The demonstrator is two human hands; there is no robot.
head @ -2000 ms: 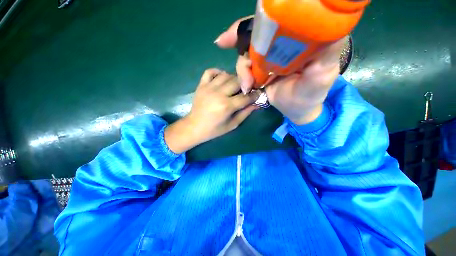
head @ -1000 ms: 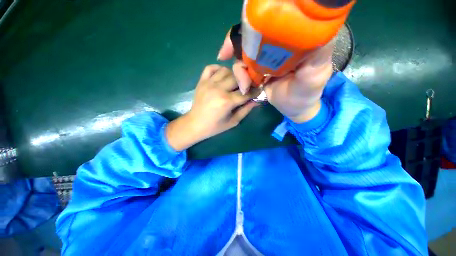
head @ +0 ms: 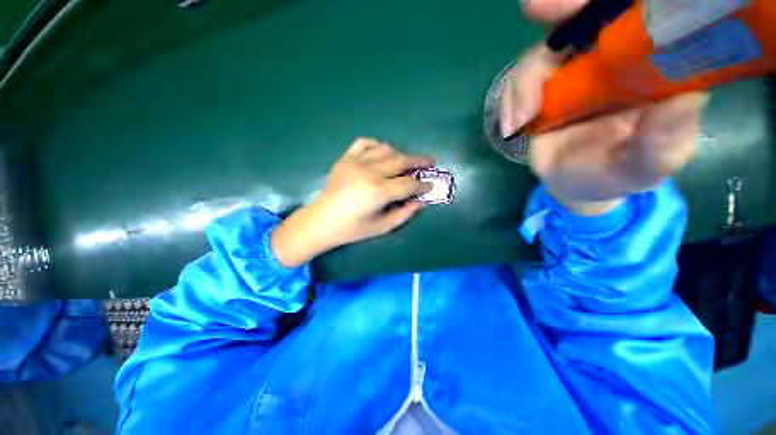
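Observation:
My left hand (head: 362, 194) holds a small rounded-rectangular watch-like unit (head: 439, 187) by its left side in the fingertips, over the green bench. The unit has a dark rim and a bright, pale inside. My right hand (head: 596, 140) grips the orange electric screwdriver (head: 596, 81), which is tilted, with its dark tip at the round speckled screw dish (head: 496, 115). My right hand and the driver are blurred and hide much of the dish. Single screws are too small to tell.
The glossy green bench (head: 213, 127) has a curved metal edge at the upper left. Trays of small parts (head: 128, 323) are at lower left. A binder clip (head: 733, 202) is on the right edge, above dark trays (head: 719, 297). Another person's blue sleeve (head: 34, 340) shows at left.
My right hand has moved the screwdriver right, away from the unit and to the screw dish. The unit in my left hand is now uncovered. The view has shifted slightly.

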